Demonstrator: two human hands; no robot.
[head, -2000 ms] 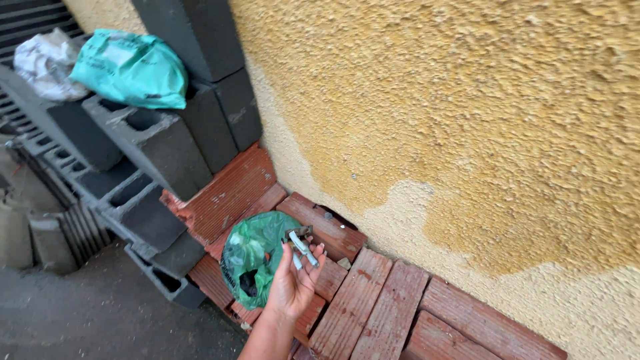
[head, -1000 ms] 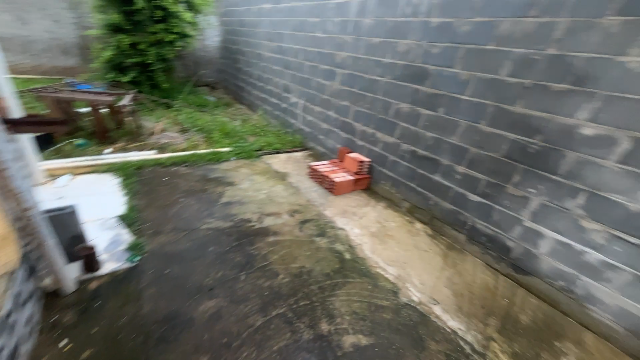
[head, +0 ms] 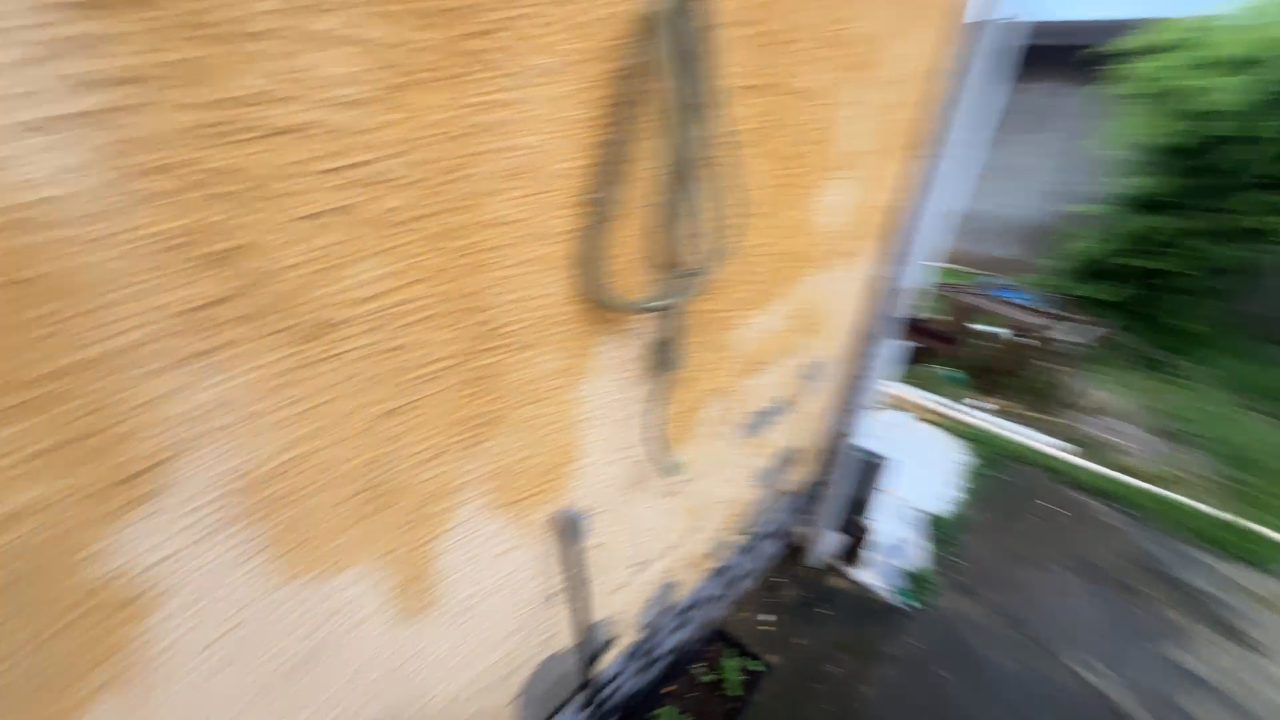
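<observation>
Neither my left hand nor my right hand is in the head view. A yellow textured wall (head: 400, 250) with paler patches low down fills most of the blurred picture. Against it hangs a looped hose or cable (head: 600, 230), its lower end trailing down. A long-handled tool (head: 574, 580) leans at the foot of the wall; blur hides its exact kind.
A pale post (head: 925, 240) stands at the wall's end, with a white sheet (head: 900, 490) on the ground beside it. Small plants (head: 735, 672) grow at the wall's base. Dark paving (head: 1040, 600), a white pipe (head: 1090, 470) and a leafy bush (head: 1190, 200) lie right.
The view has swung widely, from stacked bricks to the yard and now the yellow wall. The hand seen two seconds ago with small pale cylinders over a green bag is out of view.
</observation>
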